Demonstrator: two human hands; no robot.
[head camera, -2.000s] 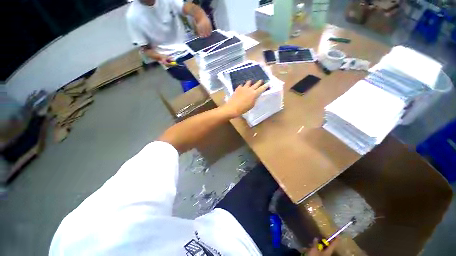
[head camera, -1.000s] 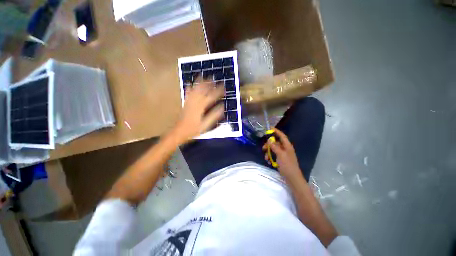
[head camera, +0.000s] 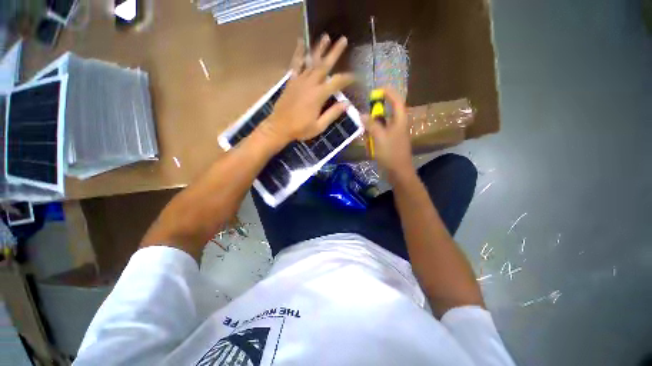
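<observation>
A solar panel (head camera: 286, 175) lies face up and turned at an angle on the corner of the brown table (head camera: 214, 121), partly past its edge. My left hand (head camera: 307, 100) is spread flat on the panel, fingers apart, and covers its middle. My right hand (head camera: 389, 132) grips the yellow-and-black handle of a cutter (head camera: 373, 57), just right of the panel. Its long thin blade points away from me over the open carton. The blade does not touch the panel.
The open carton (head camera: 457, 43) with whitish trimmings (head camera: 392, 68) adjoins the table at right. A face-up panel stack (head camera: 107, 118) stands at left, another stack (head camera: 257, 7) at the far edge. A blue stool (head camera: 342, 189) is between my legs. Slivers lie on the floor.
The panel under my left hand has turned from nearly square to a slant. My left hand has moved up and right. My right hand has risen from my lap with the cutter beside the panel.
</observation>
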